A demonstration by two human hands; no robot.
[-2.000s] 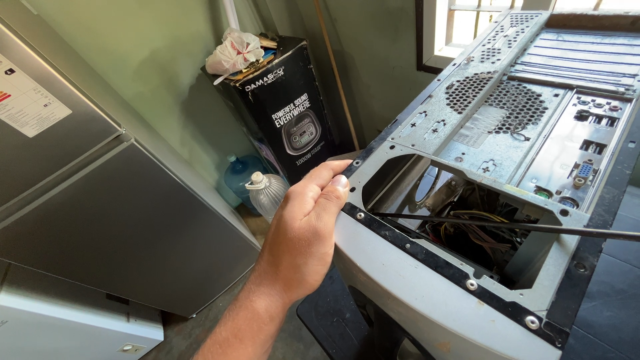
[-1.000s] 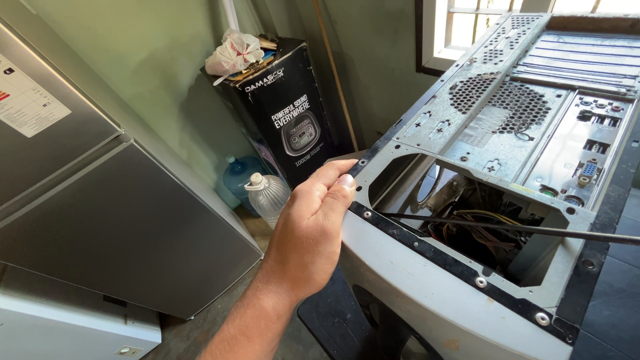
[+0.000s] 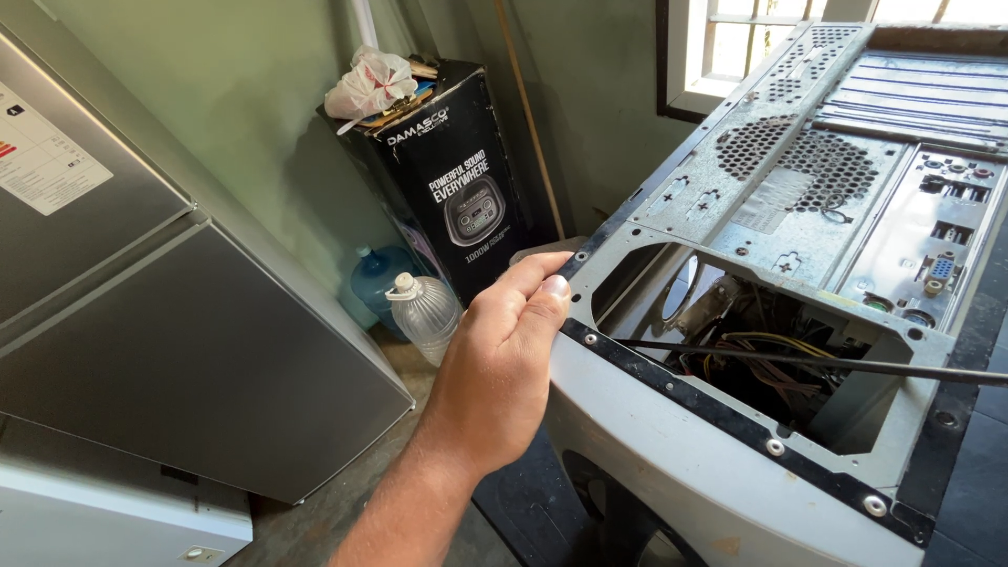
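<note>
My left hand (image 3: 504, 354) grips the near left corner of a computer tower case (image 3: 661, 417), its thumb on top of the metal edge. The case's rear panel (image 3: 709, 189) faces up, with perforated vents, slot covers and a blue VGA port (image 3: 939, 270). Through the rectangular opening beside my hand, bundled wires (image 3: 764, 358) show inside the case. A thin black rod or cable (image 3: 866, 365) runs across this opening from the right edge of the view. My right hand is not in view.
A steel refrigerator (image 3: 181, 346) stands at left above a white appliance (image 3: 118, 504). Behind my hand are a clear plastic jug (image 3: 425, 315), a blue water bottle (image 3: 378, 283) and a tall black speaker box (image 3: 457, 173) topped by a plastic bag (image 3: 370, 83). A barred window (image 3: 748, 39) is at back right.
My left hand keeps its grip on the case corner. The case and hand sit slightly farther right and lower in view than before.
</note>
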